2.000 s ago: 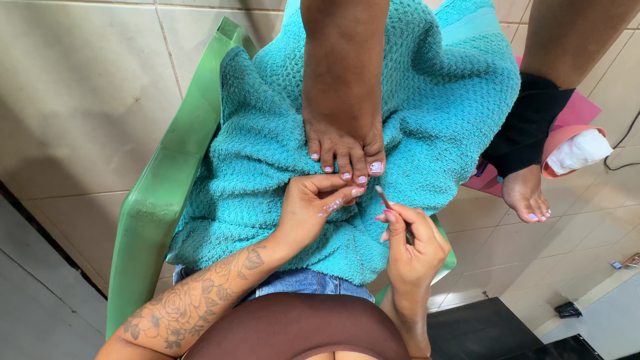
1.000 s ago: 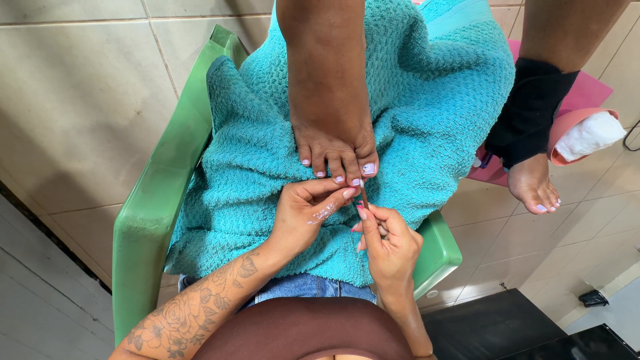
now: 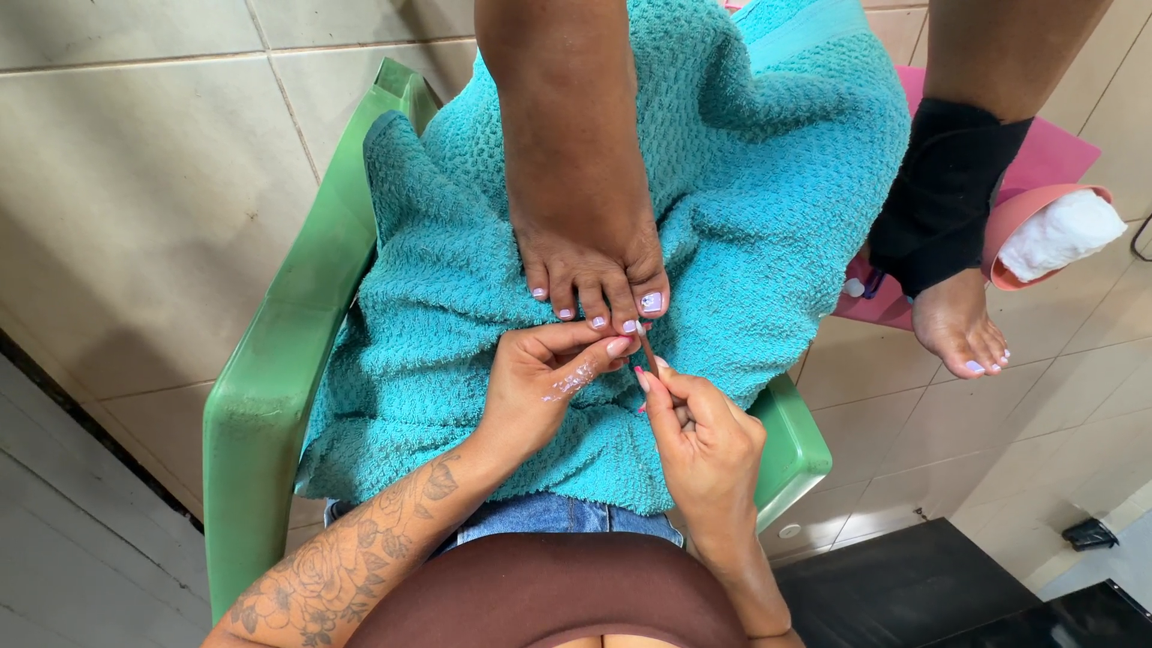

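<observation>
A person's bare foot (image 3: 589, 243) with pale lilac toenails rests on a turquoise towel (image 3: 432, 333) over my lap. The big toenail bears a small dark design. My left hand (image 3: 540, 382), marked with white smears near the thumb, has its thumb and fingers at the tip of the second toe. In my right hand (image 3: 706, 432) is a thin brown stick (image 3: 648, 349) with a whitish tip, pinched between thumb and fingers. That tip is beside the second toe's nail, close to my left fingertips. Whether my left fingers press the toe is unclear.
Green plastic chair arms (image 3: 261, 387) flank the towel. At right, the person's other foot (image 3: 961, 326), with a black ankle wrap (image 3: 949, 193), is beside a pink surface (image 3: 1048, 153) and a coral bowl (image 3: 999, 238) of white cotton (image 3: 1062, 234). A black surface (image 3: 900, 576) lies lower right.
Two seconds ago the stick's tip was away from the toes over the towel; my right hand has since brought it up to the toenail. My left hand has stayed at the toes.
</observation>
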